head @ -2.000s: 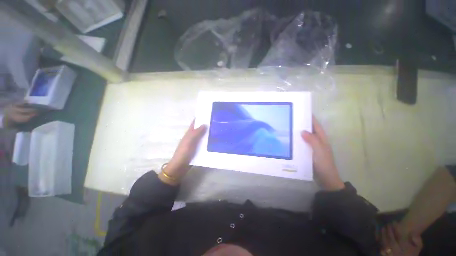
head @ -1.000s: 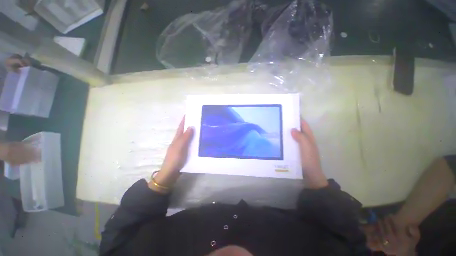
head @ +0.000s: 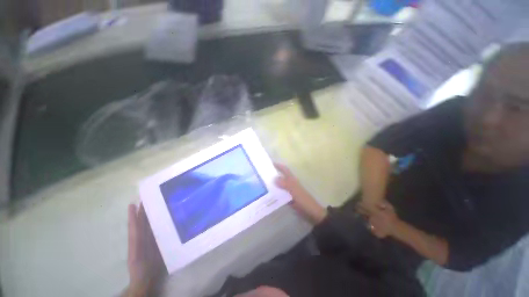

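Observation:
A white tablet retail box (head: 214, 200) with a blue wave picture on its lid lies in front of me, tilted in the view. It is closed. My left hand (head: 142, 249) is at the box's left side, partly blurred, with the wrist near the bottom edge. My right hand (head: 296, 191) grips the box's right side, thumb near the lid's edge. The undersides of both hands are hidden.
Crumpled clear plastic bags (head: 217, 104) lie at the back edge of the cream table (head: 64, 243). A black phone (head: 307, 105) lies behind right. Stacked white boxes (head: 429, 64) stand at the right, beside a seated person (head: 458, 174). A white box (head: 171, 37) is beyond the green belt (head: 58, 110).
The view has swung to the right, bringing the person and the box stacks into sight. The box and both hands now appear further left and tilted. Both hands stay on the box.

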